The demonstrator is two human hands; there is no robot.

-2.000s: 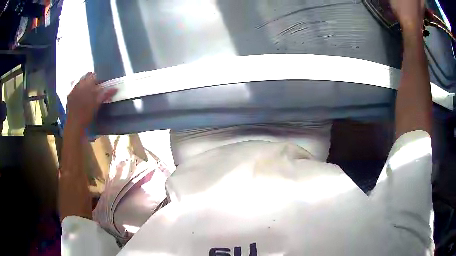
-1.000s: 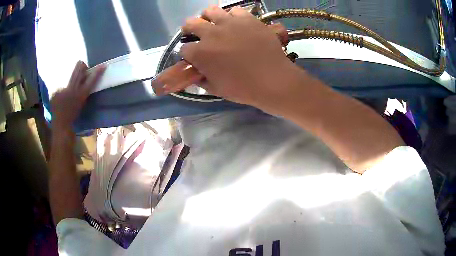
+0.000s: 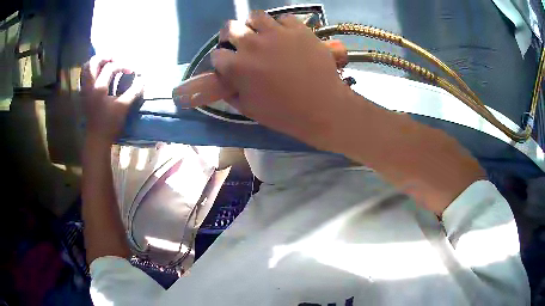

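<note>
A long white fabric strip (image 3: pixel 412 95) lies along the near edge of the blue-grey pressing table. My right hand (image 3: pixel 278 75) is closed around the orange-brown handle of the steam iron (image 3: pixel 206 89), which stands over the strip and hides part of it. My left hand (image 3: pixel 113 95) is at the table's left front edge, fingers curved and apart from the thumb, left of the iron. The strip's left end is washed out by glare, so I cannot tell whether this hand grips it.
Two gold-yellow steam hoses (image 3: pixel 442 75) loop right from the iron. The padded table edge (image 3: pixel 197 130) runs in front of me. Below are pale pinkish cloth pieces (image 3: pixel 161 203) and a dark purple crate (image 3: pixel 230 200). White cloth (image 3: pixel 514 18) lies at the far right.
My right hand came from the far right with the iron and set it over the strip, then stayed nearly there. The left hand's fingers have become more curved. The view has shifted slightly.
</note>
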